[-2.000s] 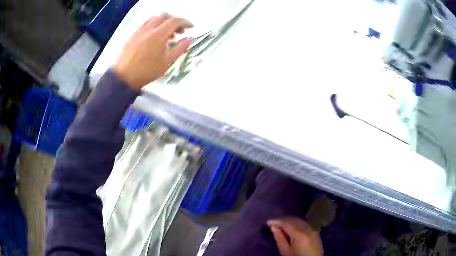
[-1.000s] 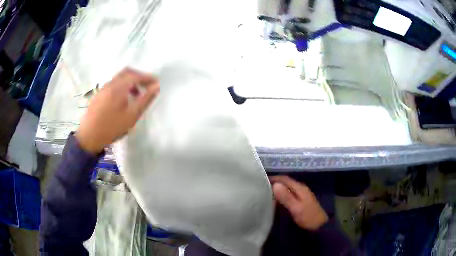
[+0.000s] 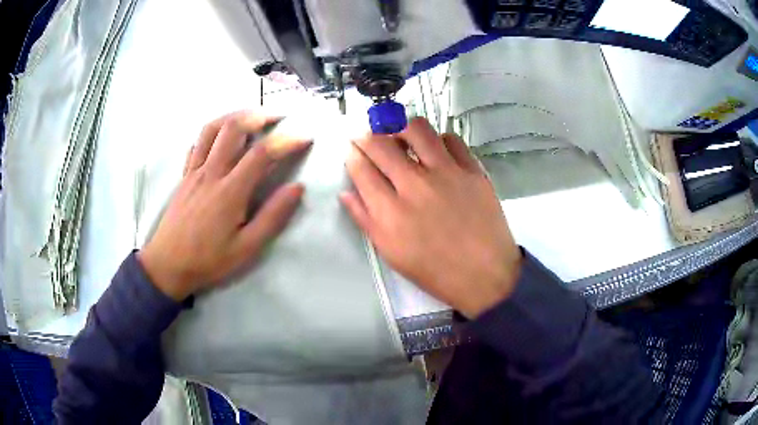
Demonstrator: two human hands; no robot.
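A pale grey-green fabric panel (image 3: 291,307) lies on the white machine table and hangs over its front edge. Its top end is at the presser foot and needle (image 3: 341,98) of the sewing machine. My left hand (image 3: 228,199) lies flat on the panel with fingers spread, left of the needle. My right hand (image 3: 428,207) rests on the panel's right edge, fingertips just below the blue tension knob (image 3: 387,116). The fingertips of both hands point toward the needle. Whether the right fingers pinch the edge cannot be told.
A layered panel stack (image 3: 83,166) lies at left. Sewn pieces (image 3: 540,124) lie right of the needle. A black mobile phone (image 3: 711,173) sits on a tan pad at right. The machine's control panel (image 3: 615,21) is at the top. A blue crate (image 3: 681,357) stands below right.
The panel, earlier held over the table edge, now lies under the needle area. Both hands have moved up onto it, the right from below the table. The view has shifted closer to the machine.
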